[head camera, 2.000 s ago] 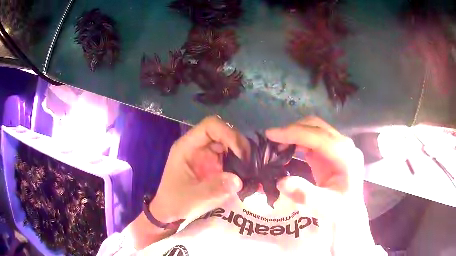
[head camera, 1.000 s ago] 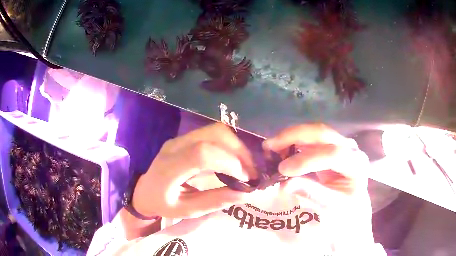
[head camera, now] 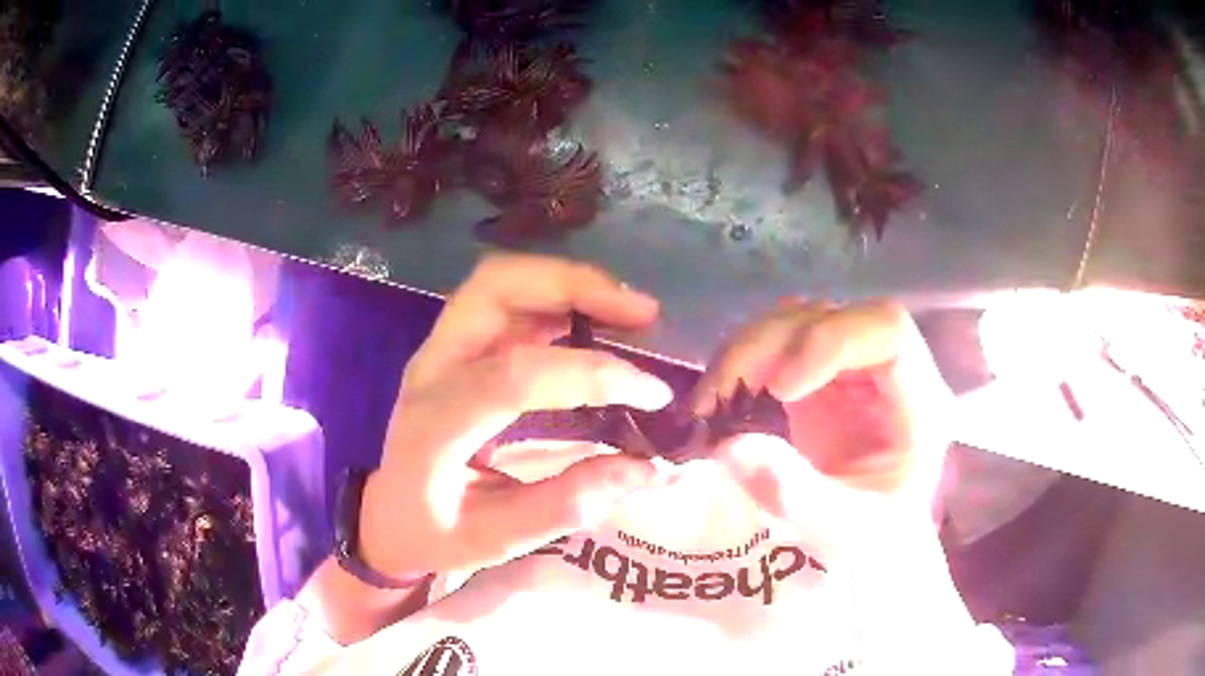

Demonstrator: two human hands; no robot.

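A dark spiky hair piece (head camera: 747, 412) is held in the air between my two hands, in front of the white printed shirt. My left hand (head camera: 509, 409) has its thumb and fingers around the piece's left part; a dark strip runs between them. My right hand (head camera: 833, 396) grips the right end, where short pointed tufts show. Glare and the fingers hide much of the piece, and I cannot tell whether it is one part or two.
Clumps of dark spiky pieces (head camera: 522, 185) lie on the green table (head camera: 344, 66). A purple crate (head camera: 284, 436) at lower left is filled with spiky pieces. Slim dark tools (head camera: 1147, 383) lie on a bright white sheet (head camera: 1031, 423) at right. A cord crosses the upper left.
The spread-out piece has turned and now shows narrower between my hands. My left fingers have lifted and opened somewhat. The table view has shifted slightly as the camera moved.
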